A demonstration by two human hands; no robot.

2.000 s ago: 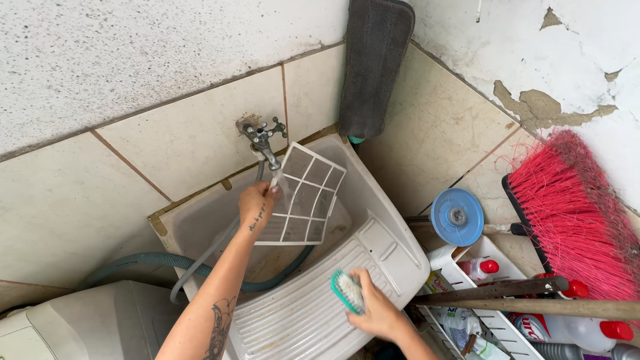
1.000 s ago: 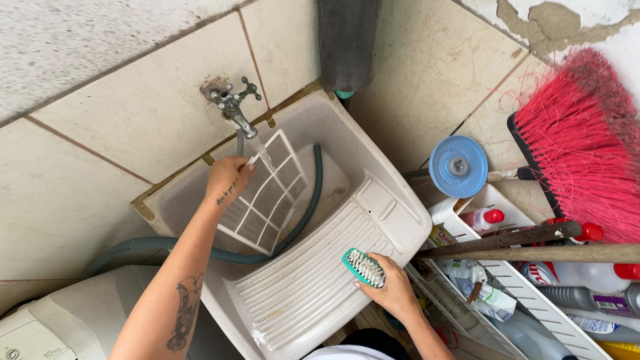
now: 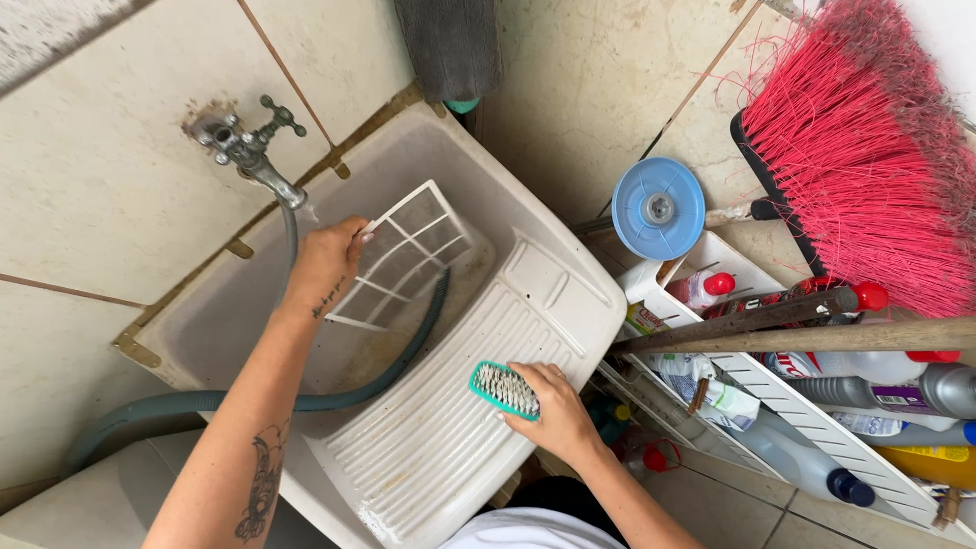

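Note:
My left hand (image 3: 332, 258) grips the edge of a white-framed mesh filter (image 3: 412, 242), tilted inside the basin of a plastic laundry sink (image 3: 564, 286). Just above that hand is the metal faucet (image 3: 263, 168), with a little water at its spout. A scrub brush (image 3: 505, 390) with a teal body and pale bristles facing up is in my right hand (image 3: 550, 412), over the ribbed washboard (image 3: 427, 404) of the sink. A grey-green hose (image 3: 381, 377) curves into the basin behind the filter's lower end.
At the right a white plastic shelf rack (image 3: 808, 423) holds several bottles. Wooden poles (image 3: 862, 335) lie across it. A red-bristled broom (image 3: 862, 152) and a blue round plastic piece (image 3: 658, 209) are beside it. A grey appliance (image 3: 114, 496) stands at the lower left.
The filter has moved away from under the faucet spout, further down into the basin. The brush is still in my right hand. The view has moved closer to the sink.

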